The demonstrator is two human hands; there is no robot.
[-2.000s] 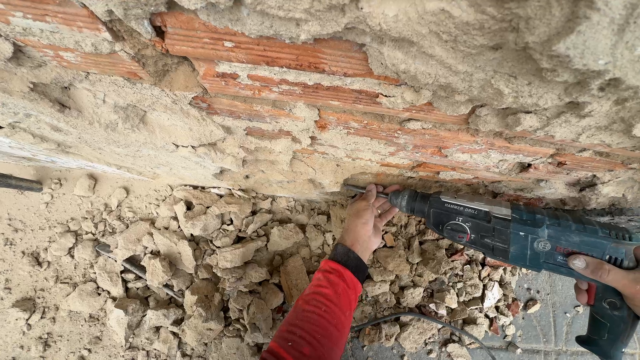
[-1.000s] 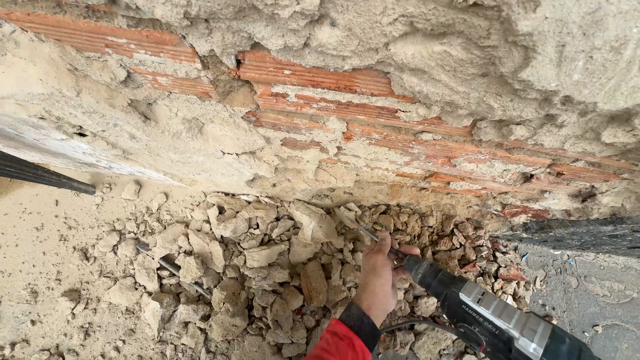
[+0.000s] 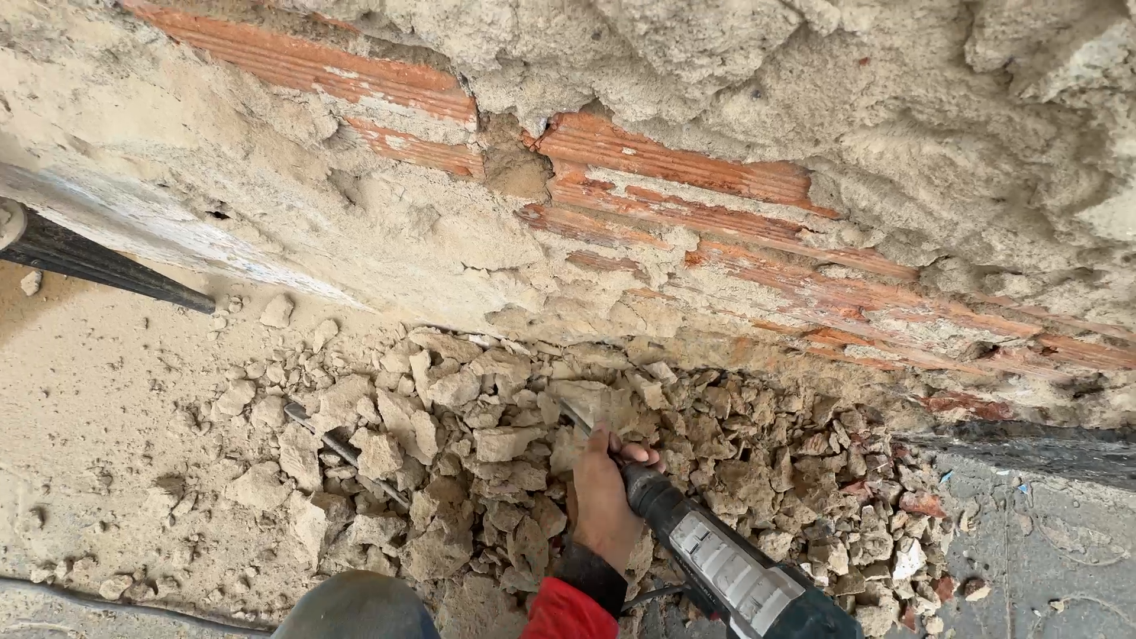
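Observation:
My left hand [image 3: 608,497], below a red sleeve with a dark cuff, is closed around the bit and front end of a rotary hammer drill [image 3: 737,572]. Past my fingers the metal chisel bit [image 3: 575,415] points up and left, its end among the rubble at the foot of the wall. The drill's rear part runs out of the frame at the lower right. My right hand is out of view. Above the rubble, the wall shows ridged orange hollow bricks [image 3: 674,160] between patches of rough plaster [image 3: 426,222].
Broken plaster and brick rubble [image 3: 506,444] is heaped along the wall's base. A thin metal rod [image 3: 342,451] lies in it. Black legs [image 3: 115,271] of some stand reach in from the left. A cable [image 3: 115,599] crosses the floor at lower left, beside my knee [image 3: 355,608].
The drill has swung from nearly level to a slant, and its bit has gone from the wall's lower edge down into the rubble. My right hand, earlier on the rear handle, has left the view.

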